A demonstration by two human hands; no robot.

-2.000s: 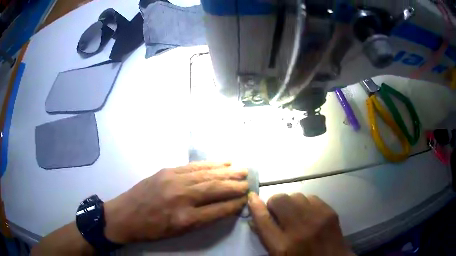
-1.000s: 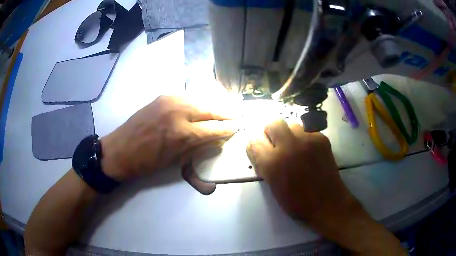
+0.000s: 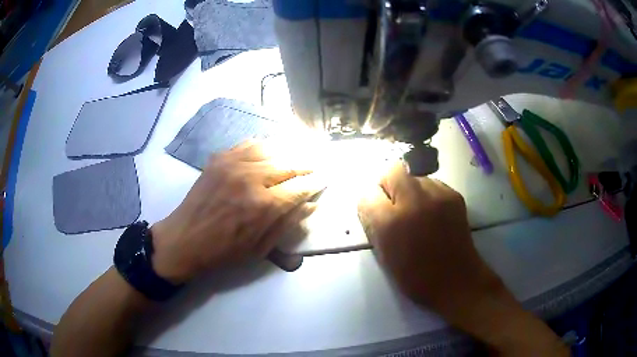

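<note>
A grey panel with a thin line near its edge lies flat left of the sewing machine head. Its right end runs into the glare under the needle area. My left hand, with a dark watch on the wrist, lies palm down over the panel's near edge, fingers pointing to the needle area. My right hand is right of it, just below the presser foot area, with fingers bent together. Glare hides the fingertips and what they touch, so I cannot tell whether it grips the panel.
Two grey panels with rounded corners lie at the left. Black curled straps and wrinkled grey pieces lie at the back. Right of the head are a purple tool and scissors with yellow and green handles. A brown-grey tab shows below my left hand.
Both hands have moved from the table's front up to the needle area. A grey panel that stretched back beside the head a second ago now lies angled to the left. The view has shifted slightly.
</note>
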